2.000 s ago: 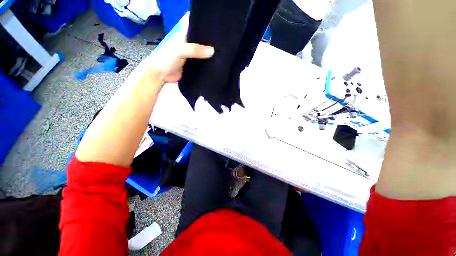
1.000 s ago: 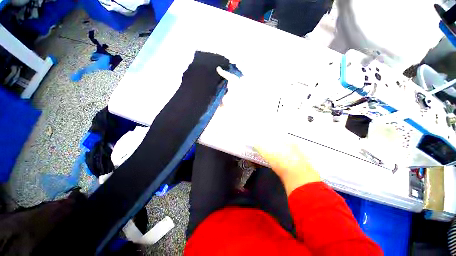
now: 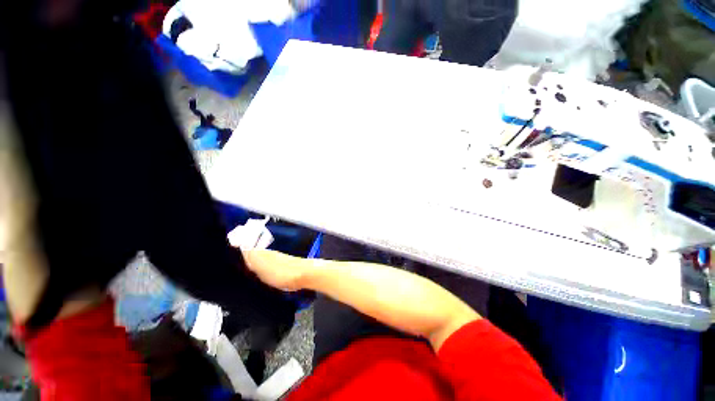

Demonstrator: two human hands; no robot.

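A long black fabric panel hangs large and blurred across the left side of the picture, off the table. My left forearm is raised at the far left edge, partly behind the panel; my left hand cannot be seen. My right hand reaches left past the table's front edge and holds the panel near its lower part; its fingertips are hidden by the cloth. The white sewing machine table lies in front of me, with the white, blue-striped machine at its right.
A blue bin with white cloth stands at the upper left. Dark fabric is beyond the table's back edge. Another blue bin is under the table at right. Scraps lie on the speckled floor.
The black panel has left the table and is lifted at the left. My left arm has moved up to the left edge. My right hand has moved left from the table's front edge to the panel.
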